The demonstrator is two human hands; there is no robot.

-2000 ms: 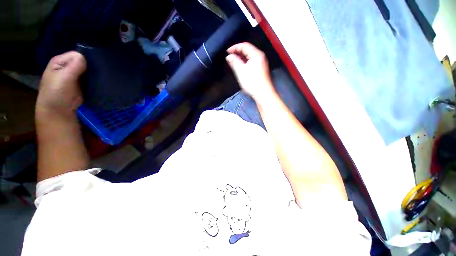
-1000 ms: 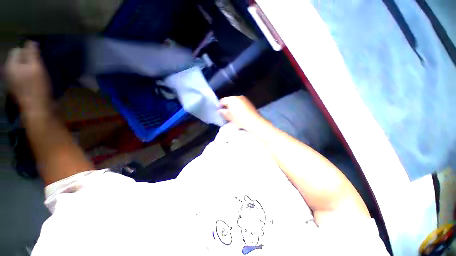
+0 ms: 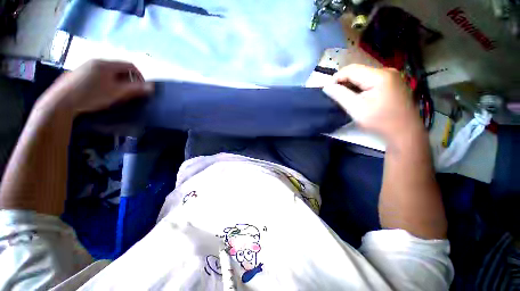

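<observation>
A navy cloth piece is stretched sideways between my two hands, above my lap at the table's front edge. My left hand grips its left end, slightly blurred. My right hand pinches its right end between thumb and fingers. A large pale blue garment panel lies on the white table behind it. A narrow dark strip lies on the panel.
The blue plastic basket with dark pieces stands at lower left. The cream machine head with red lettering is at upper right. A white rag, a yellow tool and scissors lie at right.
The view has turned from the basket to the table. The pale piece from my right hand is no longer seen in it. Both hands now hold the navy cloth stretched between them.
</observation>
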